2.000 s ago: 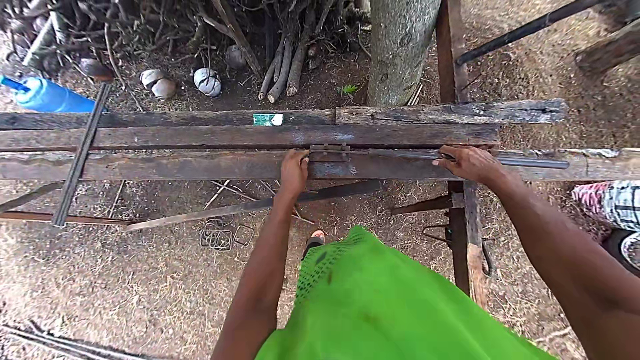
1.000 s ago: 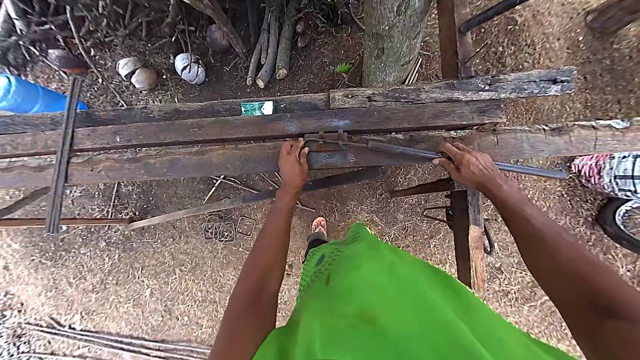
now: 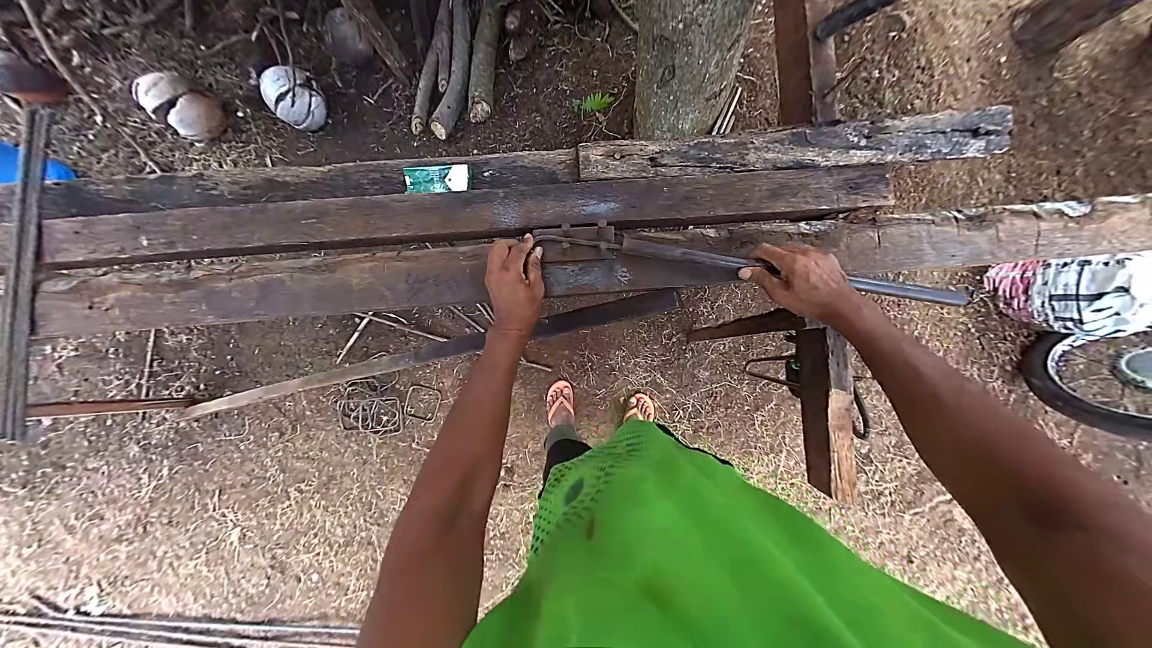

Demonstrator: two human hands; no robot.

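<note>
A thin metal rod lies across a small metal jig of upright pegs fixed on the weathered wooden beams. My left hand pinches the rod's left end beside the jig. In my right hand is a long metal pipe, slanting down to the right over the near beam. The pipe's left end is close to the pegs, and the rod seems to run into it. Whether the rod is bent behind my left fingers cannot be told.
Bundled metal rods lie across the beams at far left. A green packet sits on the back beam. Bent wire frames are on the ground. A tree trunk stands behind, a wheel at right.
The pipe in my right hand has swung from nearly in line with the beams to a slant, its right end nearer my body. My left hand stays beside the jig.
</note>
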